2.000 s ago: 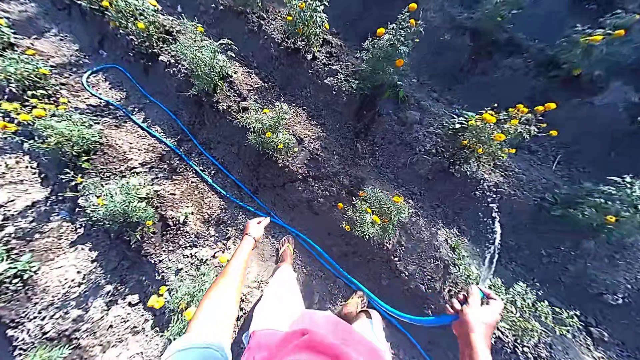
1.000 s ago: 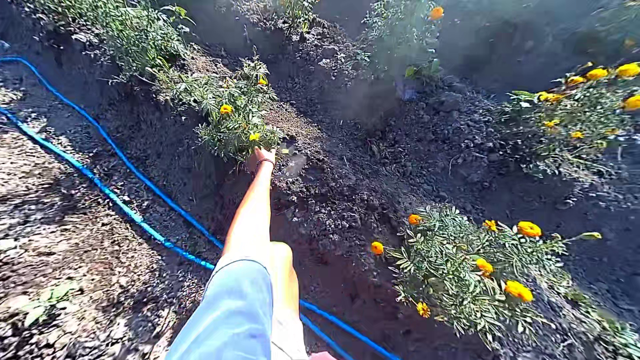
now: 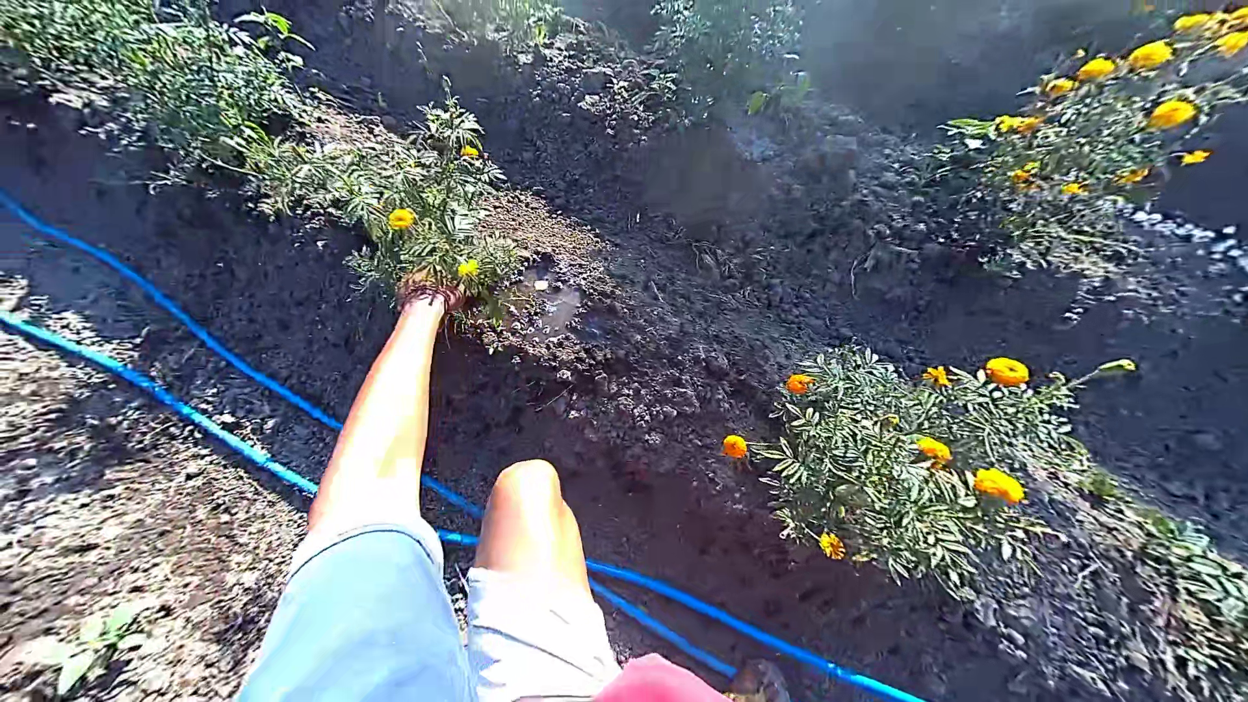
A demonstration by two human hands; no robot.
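My left hand (image 3: 429, 291) reaches into the base of a marigold plant (image 3: 429, 214) with yellow flowers, left of the middle of the view. Leaves and shade cover most of its fingers, so whether they close on the stems does not show. Just right of the hand lies a wet patch of soil (image 3: 565, 307). A blue hose (image 3: 234, 444) runs in two lengths under my left arm and past my bare knee. My right hand is out of view.
An orange-flowered marigold (image 3: 877, 458) grows on the ridge at right, and another marigold (image 3: 1082, 156) stands at upper right. Furrows of dark soil (image 3: 643, 526) run between the ridges. Low green plants (image 3: 146, 88) cover the upper left. A shoe (image 3: 759, 681) shows at the bottom edge.
My left hand has gone from the blue hose to the marigold's base. My right hand, earlier holding the hose end with water flowing, has left the view. The view has moved closer to the plants.
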